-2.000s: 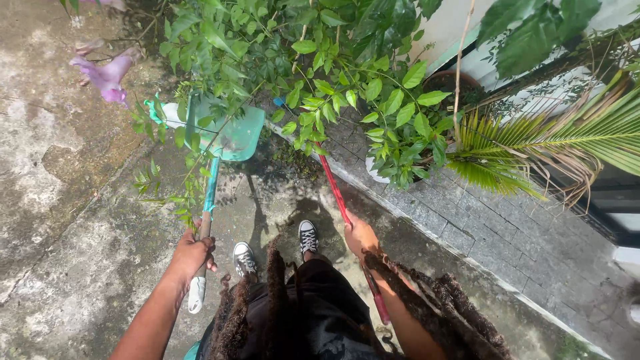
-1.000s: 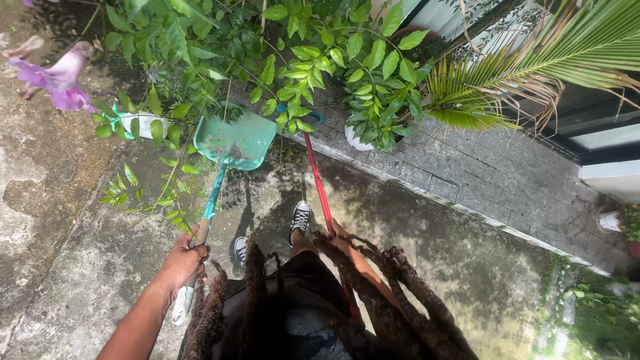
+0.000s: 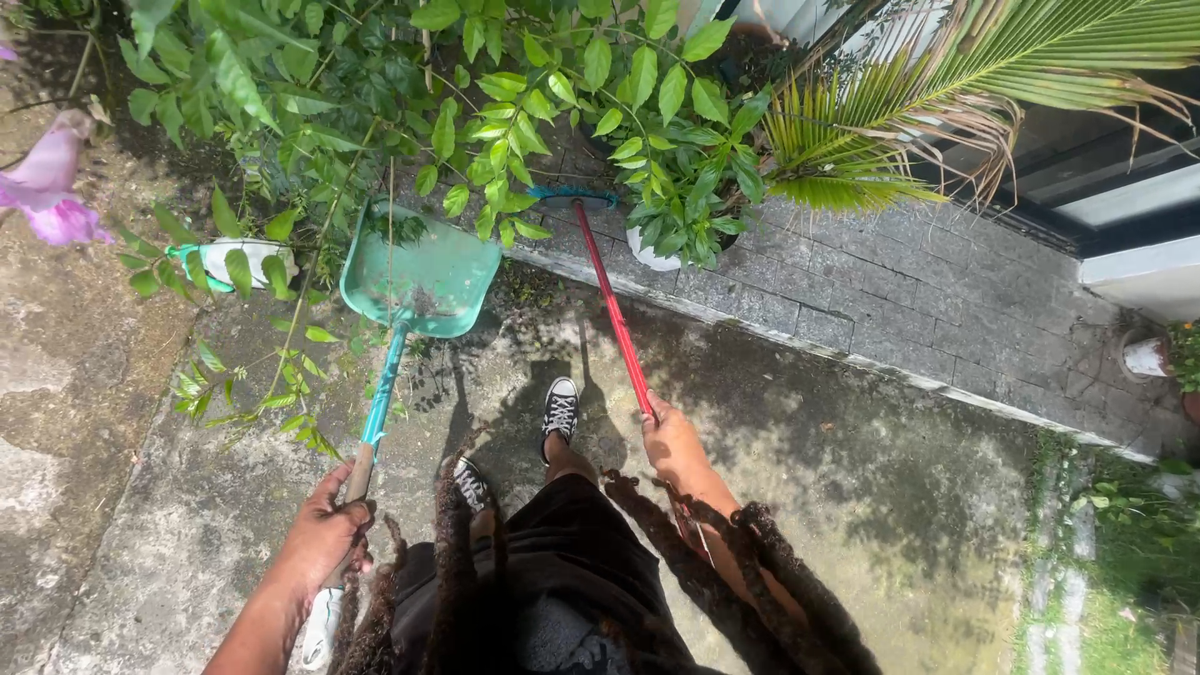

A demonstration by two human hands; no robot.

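My left hand (image 3: 333,525) grips the handle of a long-handled green plastic dustpan (image 3: 441,272), whose pan holds some dark debris and lies near the stone-paved ledge. In my right hand (image 3: 670,436) is the red pole (image 3: 609,300) of a broom. Its blue-bristled head (image 3: 574,198) rests on the grey paving, between the leafy branches and a potted plant in a white pot (image 3: 653,251). The pole's lower end passes behind my right forearm and hanging locks of hair.
Leafy branches (image 3: 506,103) overhang the dustpan. A palm frond (image 3: 937,94) spreads at upper right. The raised ledge's edge (image 3: 844,356) runs diagonally across the concrete. A white and green object (image 3: 246,262) lies left of the dustpan; another small pot (image 3: 1146,357) stands far right.
The broom head, largely hidden behind leaves two seconds ago, now shows on the paving beside the white pot. Both hands keep their grip. The view has shifted.
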